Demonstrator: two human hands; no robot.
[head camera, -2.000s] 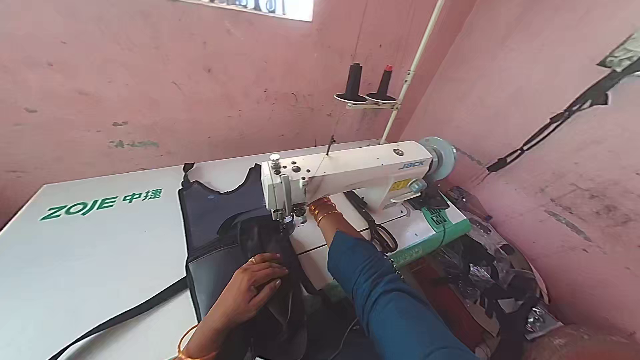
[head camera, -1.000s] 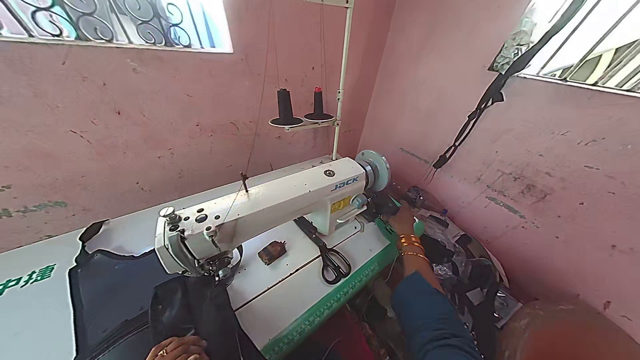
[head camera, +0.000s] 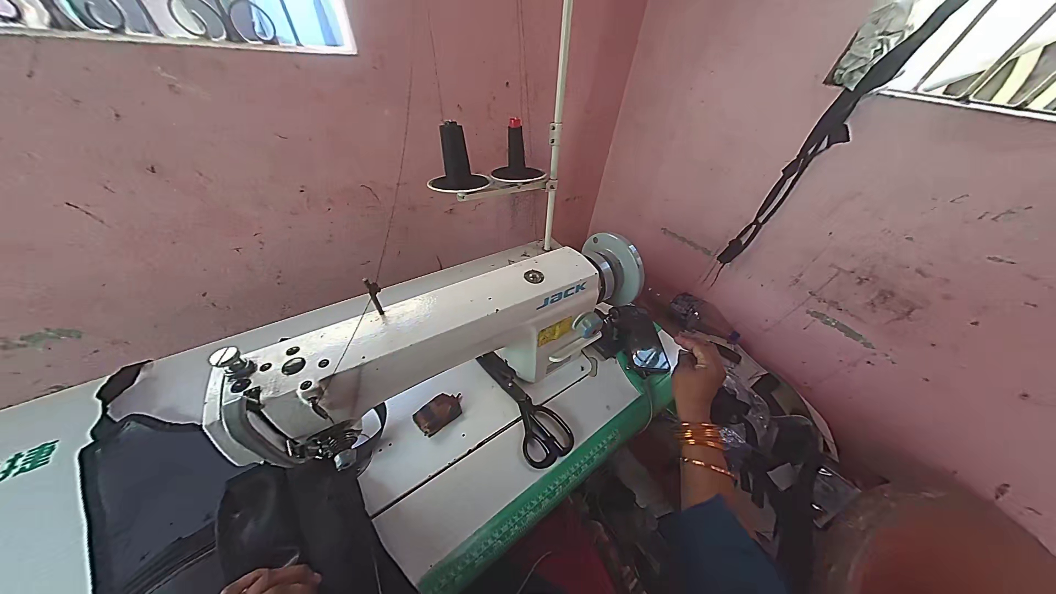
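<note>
Dark fabric pieces (head camera: 157, 487) lie at the left of a white Jack sewing machine (head camera: 429, 330), partly under its needle end. My left hand (head camera: 276, 580), cut off by the bottom edge, rests on a black fabric piece (head camera: 289, 511); its fingertips are mostly out of frame. Past the machine's handwheel (head camera: 615, 268), at the table's right end, is my right hand (head camera: 700, 371), with bangles at the wrist. Its fingers are bent, and whether they hold anything is unclear. Black scissors (head camera: 540, 429) and a small brown block (head camera: 437, 414) lie on the machine bed.
A phone-like dark object (head camera: 648, 351) lies by the handwheel. Scraps and plastic (head camera: 775, 445) fill a round container right of the table. Two black thread cones (head camera: 454, 157) stand on a stand behind the machine. A green measuring strip (head camera: 536, 503) edges the table. Black straps (head camera: 792, 165) hang on the wall.
My right hand has gone from beside the needle end to the table's right end, uncovering the scissors and brown block. My left hand stays on the fabric. The view has swung right.
</note>
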